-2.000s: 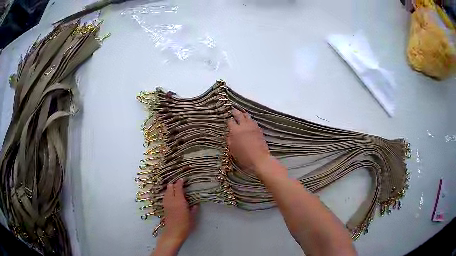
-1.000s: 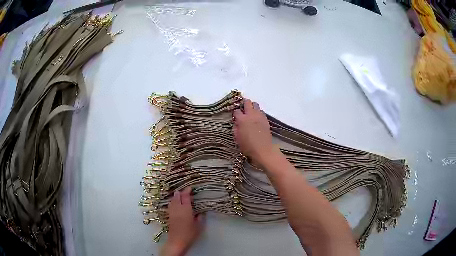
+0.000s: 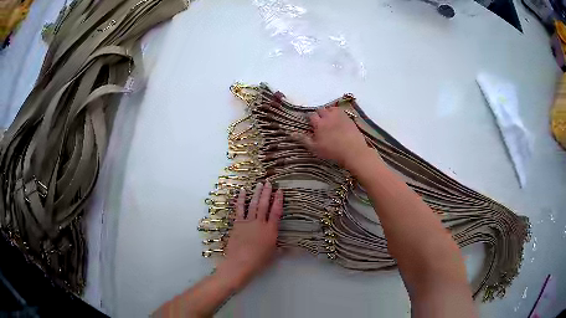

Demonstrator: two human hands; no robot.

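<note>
A row of khaki bag straps (image 3: 428,174) lies edge-on across the white table, fanned out. Gold snap hooks (image 3: 217,202) line its left end, and gold slide adjusters (image 3: 329,230) run down its middle. My left hand (image 3: 253,233) lies flat with fingers spread on the lower left straps, beside the hooks. My right hand (image 3: 335,133) rests on the upper straps between the hooks and the adjusters, fingers bent; its fingertips touch the straps, and whether they grip any is unclear.
A heap of loose straps (image 3: 68,124) lies at the left. Clear plastic film (image 3: 304,43) is at the top. A folded white piece (image 3: 506,124) lies at the right, near an orange-yellow bag (image 3: 560,118). A red-edged card (image 3: 540,297) is at the lower right, and a dark wheel (image 3: 445,10) at the top.
The view has shifted, so things sit further right. My left hand has moved up onto the straps with fingers spread. My right hand has moved from the adjusters toward the hooks.
</note>
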